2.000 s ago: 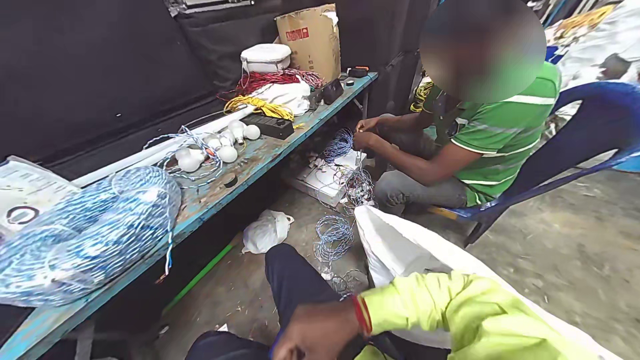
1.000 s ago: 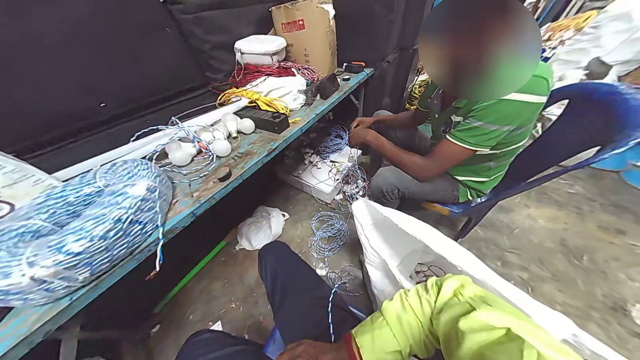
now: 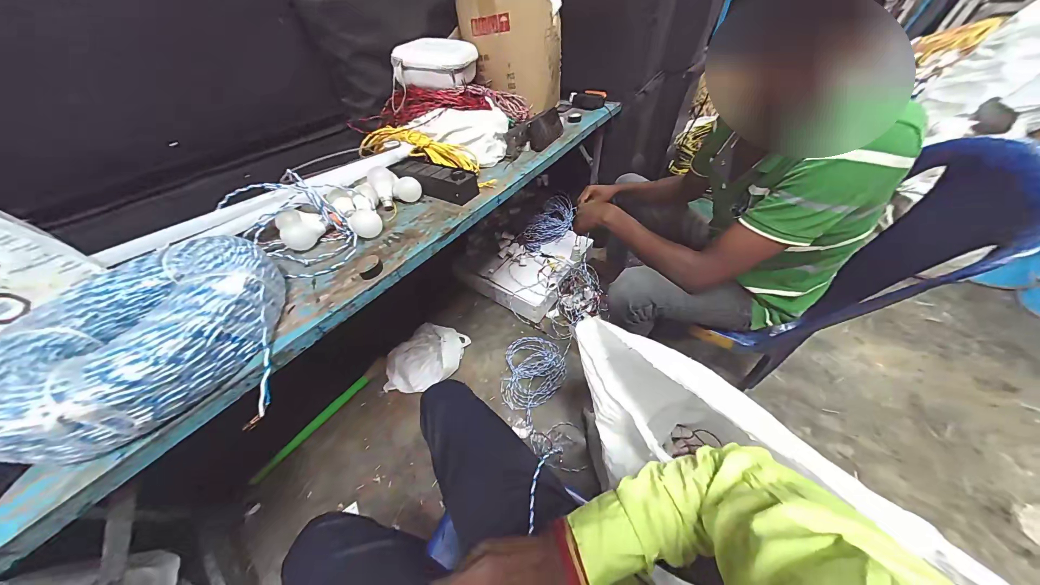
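My right hand [image 3: 512, 562], at the end of a yellow-green sleeve, is at the bottom edge over my lap; its fingers are cut off or blurred, so any grip is hidden. A blue-and-white twisted wire [image 3: 533, 496] rises from beside that hand, over my dark trouser leg, towards a loose coil of the same wire [image 3: 532, 372] on the floor. To the right of my hand stands an open white sack [image 3: 626, 390] with some dark wires inside. My left hand does not show.
A blue-painted bench [image 3: 325, 317] on the left holds a large wrapped wire bundle [image 3: 146, 349], white bulbs [image 3: 301, 231] and yellow wire [image 3: 418, 146]. A seated co-worker in a green striped shirt [image 3: 821, 219] handles wires above a white box [image 3: 520, 284]. A plastic bag [image 3: 426, 357] lies on the floor.
My right hand has moved down to the bottom edge of the view. The twisted wire across my leg shows now and one second ago, but not two seconds ago.
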